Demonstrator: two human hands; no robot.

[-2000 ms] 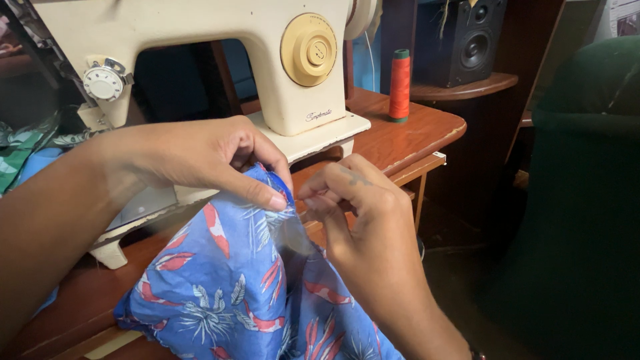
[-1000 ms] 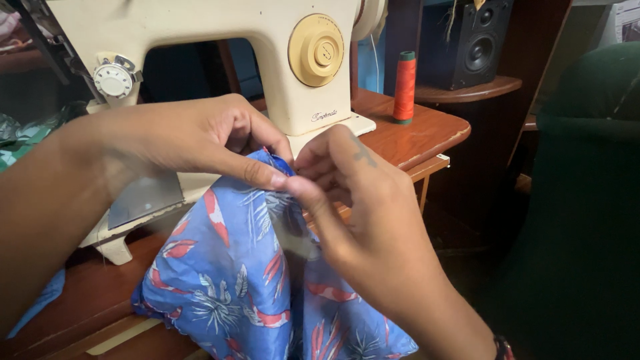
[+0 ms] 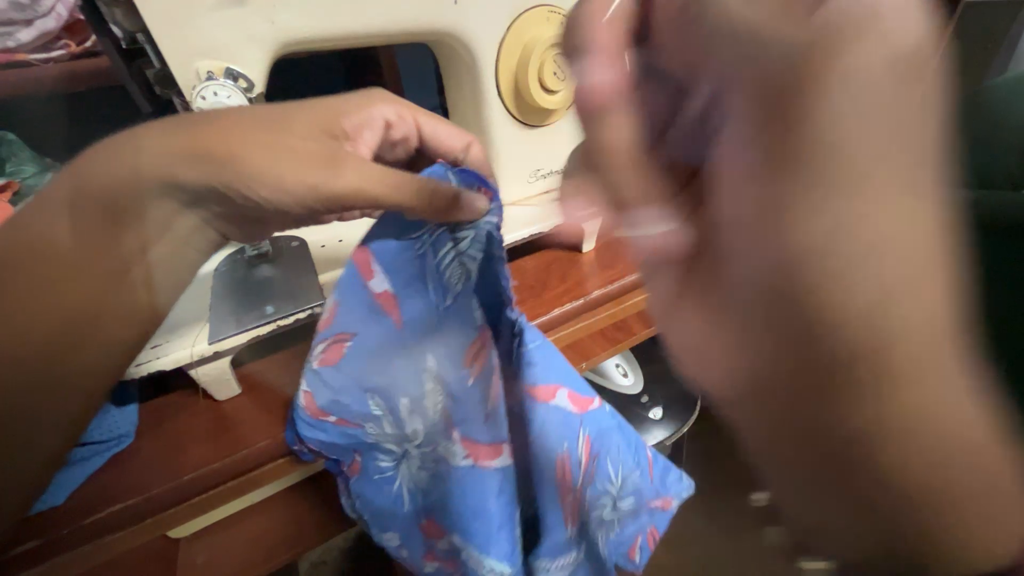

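Observation:
A blue fabric piece (image 3: 416, 400) printed with red and white birds and pale leaves hangs from my left hand (image 3: 344, 168), its top edge pinched between thumb and fingers. My right hand (image 3: 720, 184) is raised at the right, close to the camera and badly blurred, apart from the cloth. Whether it holds anything fine, such as a thread, cannot be told. Behind both hands stands a cream sewing machine (image 3: 480, 80) with a yellowed handwheel-like dial (image 3: 540, 68) and a metal plate (image 3: 268, 284) on its bed.
The machine rests on a reddish-brown wooden table (image 3: 232, 432). Light blue cloth (image 3: 92, 456) lies at the lower left, and more fabric (image 3: 40, 24) is at the upper left. A black and silver device (image 3: 640, 392) shows below the table's right side.
My right hand has left the cloth's edge, where it was beside my left fingers, and moved up and right toward the camera. My left hand keeps its pinch. The view has shifted closer.

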